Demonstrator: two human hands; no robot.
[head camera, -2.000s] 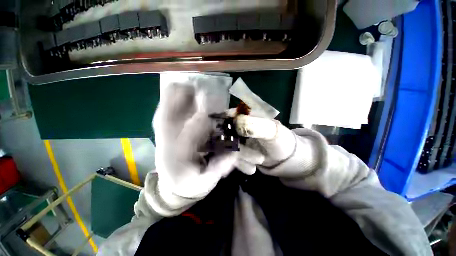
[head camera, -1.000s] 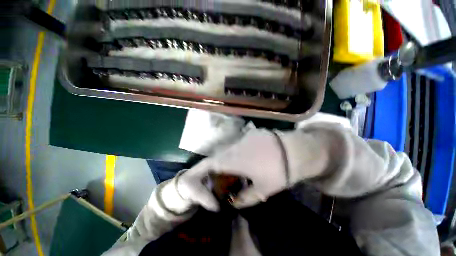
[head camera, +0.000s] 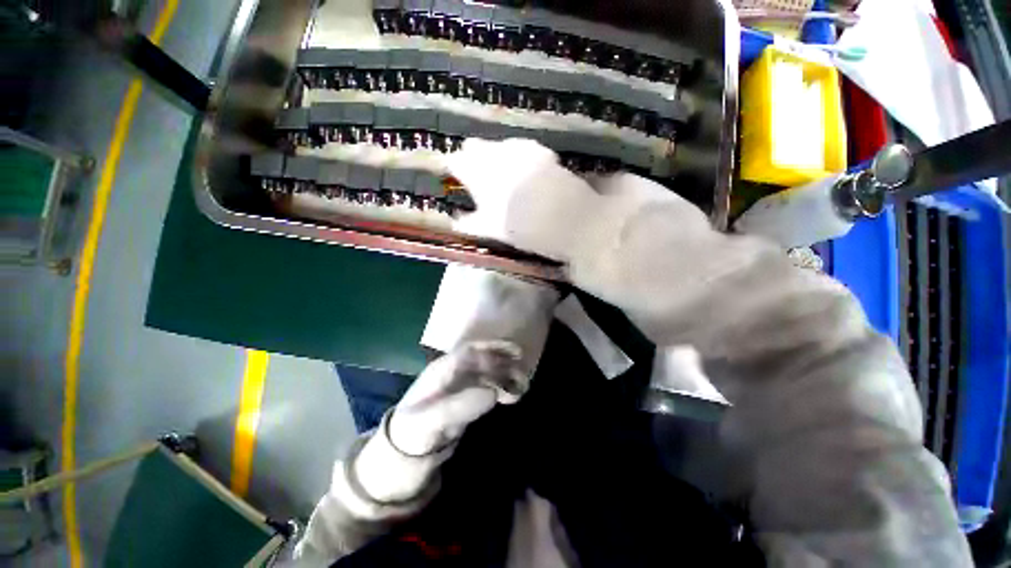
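Note:
My gloved right hand (head camera: 516, 194) reaches over the steel tray (head camera: 383, 242). Its thumb and fingers are around a dark grey block (head camera: 452, 186) at the right end of the nearest row; a bit of orange shows there, and the glove hides most of the block. Rows of dark grey blocks (head camera: 366, 178) with shiny terminals stand on pale liner in the tray. My gloved left hand (head camera: 460, 383) is below the tray, near my body, with curled fingers; whether it holds anything is hidden.
White wipes (head camera: 449, 316) and a white strip (head camera: 596, 336) lie below the tray. Right of the tray are a yellow box (head camera: 759, 144), a white bottle with a metal top (head camera: 798, 216) and a blue bin (head camera: 865, 272) with rows of blocks. The tray's raised rim borders the green mat (head camera: 255, 288).
My hands were together around an orange-and-dark block near my body. They have parted: my right hand has moved up into the tray, and my left has stayed low. The view has shifted.

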